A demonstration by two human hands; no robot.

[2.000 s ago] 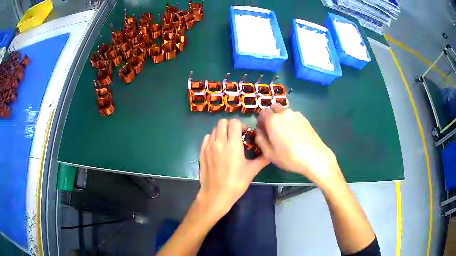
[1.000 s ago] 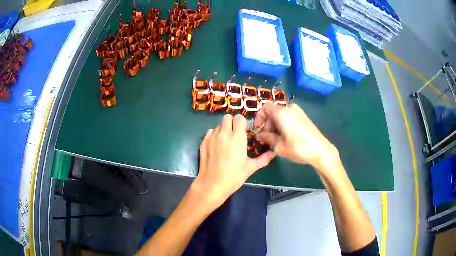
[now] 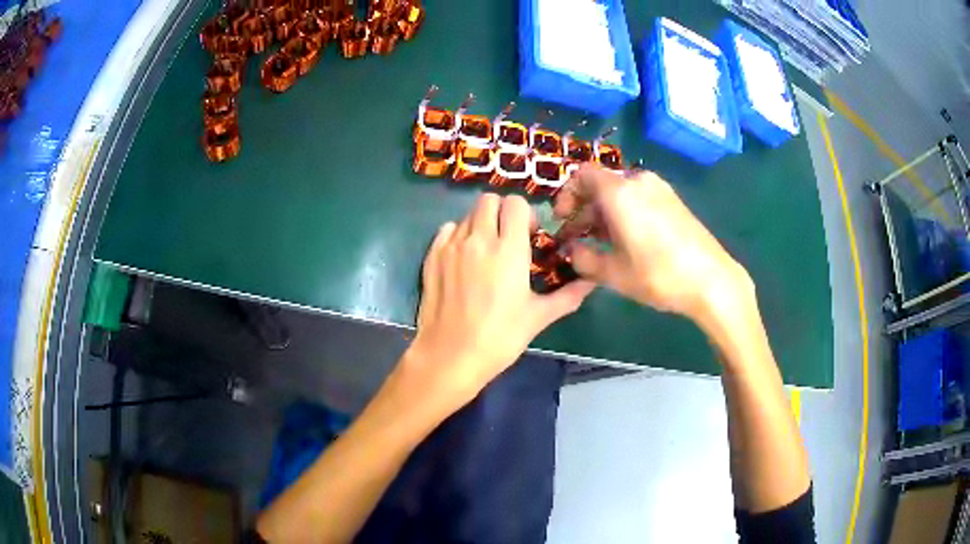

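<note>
A copper coil [image 3: 547, 261] sits low between my hands near the front of the green bench, mostly hidden by fingers. My left hand [image 3: 481, 287] holds it from the left, thumb along its near side. My right hand [image 3: 638, 239] is at its upper right, fingertips pinching a small pale, thin insulating piece [image 3: 551, 219] just above the coil. Just beyond stands a double row of paired coils [image 3: 511, 150] with whitish top rims and wire ends sticking up; my right fingers cover its right end.
A jumbled heap of coils [image 3: 303, 32] lies at the back left. Three blue bins [image 3: 580, 90] with white contents stand at the back right, beside a layered paper-like stack [image 3: 803, 32]. A blue mat [image 3: 48, 138] with more coils is at far left.
The view has tilted, so the bench things sit higher in the picture. My left hand still holds the coil. My right fingers have stayed close to it, with the pale piece now showing.
</note>
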